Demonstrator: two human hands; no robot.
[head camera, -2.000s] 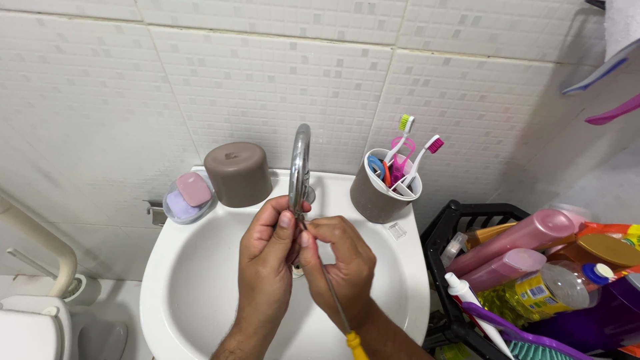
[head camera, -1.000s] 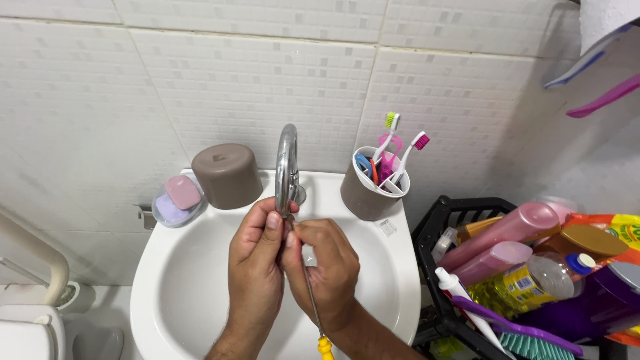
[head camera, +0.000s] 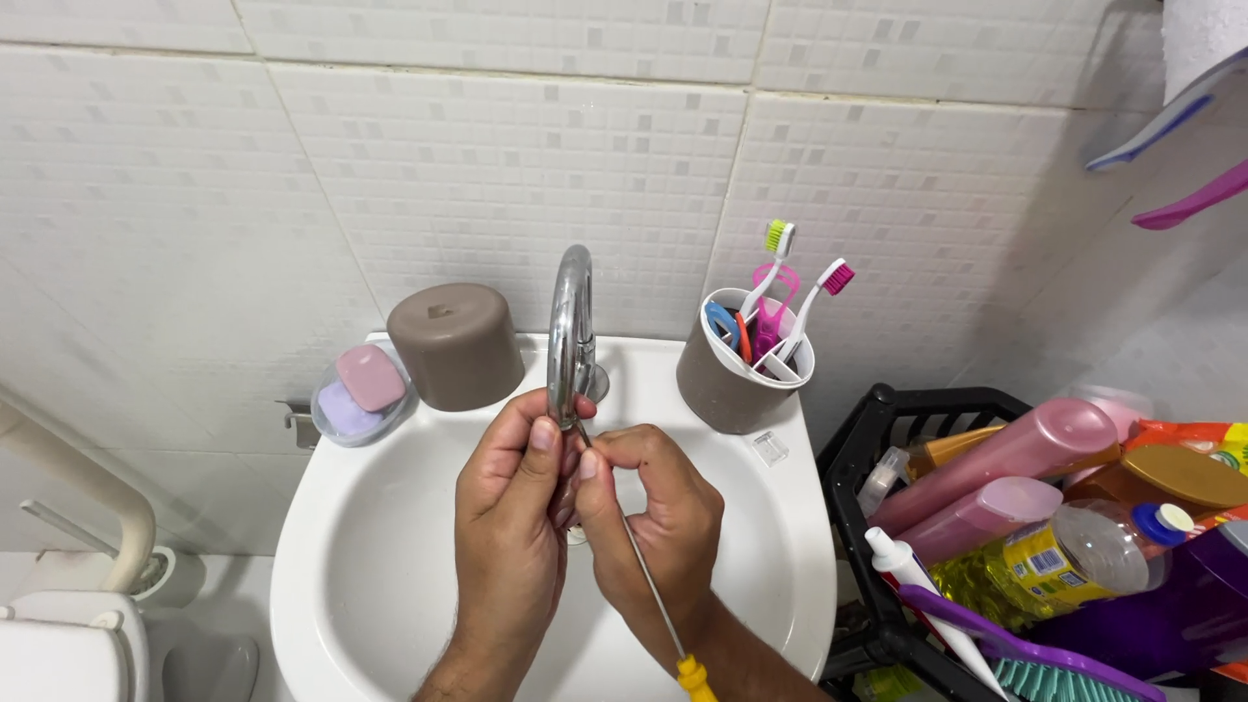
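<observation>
A curved chrome faucet (head camera: 569, 331) rises at the back of a white washbasin (head camera: 302, 546). My left hand (head camera: 517, 497) grips the tip of its spout between thumb and fingers. Close beside it, on the right, my right hand (head camera: 648, 517) pinches the thin metal shaft of a screwdriver (head camera: 651, 583) near its tip. The shaft slants down to a yellow handle at the bottom edge. The screwdriver's tip is at the spout's end, partly hidden by my fingers, so its exact contact cannot be told.
On the basin's rim are a soap dish (head camera: 336, 429) with soaps, a brown-grey container (head camera: 456, 351), a toothbrush cup (head camera: 726, 390) and a small clear piece (head camera: 770, 448). A black basket (head camera: 848, 487) of bottles stands at right. A toilet (head camera: 68, 653) is at lower left.
</observation>
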